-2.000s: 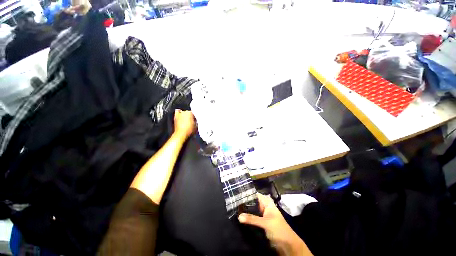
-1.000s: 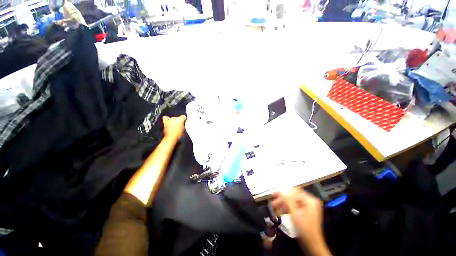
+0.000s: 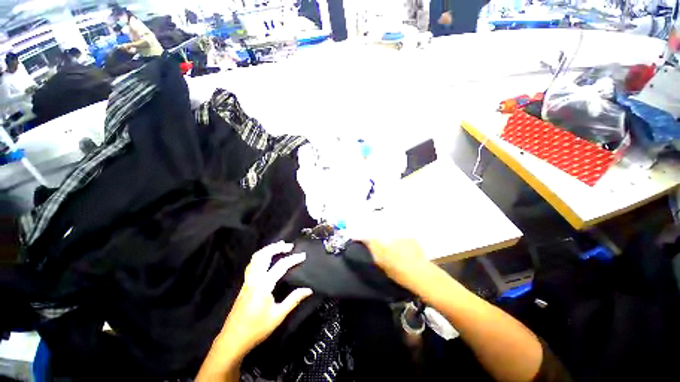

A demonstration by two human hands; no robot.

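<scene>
A large black garment [image 3: 179, 224] with black-and-white plaid parts [image 3: 250, 134] covers the left side and the front of the white sewing machine [image 3: 328, 175]. The machine's small metal presser area [image 3: 333, 239] meets the black cloth. My left hand [image 3: 268, 287] lies on the cloth left of the presser area, fingers spread, with no clear grip. My right hand [image 3: 388, 257] is at the cloth's edge just right of the presser area; its fingertips are partly hidden, and a fold of black cloth lies at them.
The machine's white tabletop [image 3: 455, 216] extends right. A second table with a yellow edge [image 3: 522, 175] holds red patterned material [image 3: 559, 145], an orange-handled tool [image 3: 518, 103] and a clear plastic bag [image 3: 589, 112]. Black cloth [image 3: 596, 306] lies low at right. People are in the background.
My left hand has left the garment beside the machine and come down nearer me, fingers spread. My right hand has moved from below the table edge up to the presser area. The plaid band has left the presser area.
</scene>
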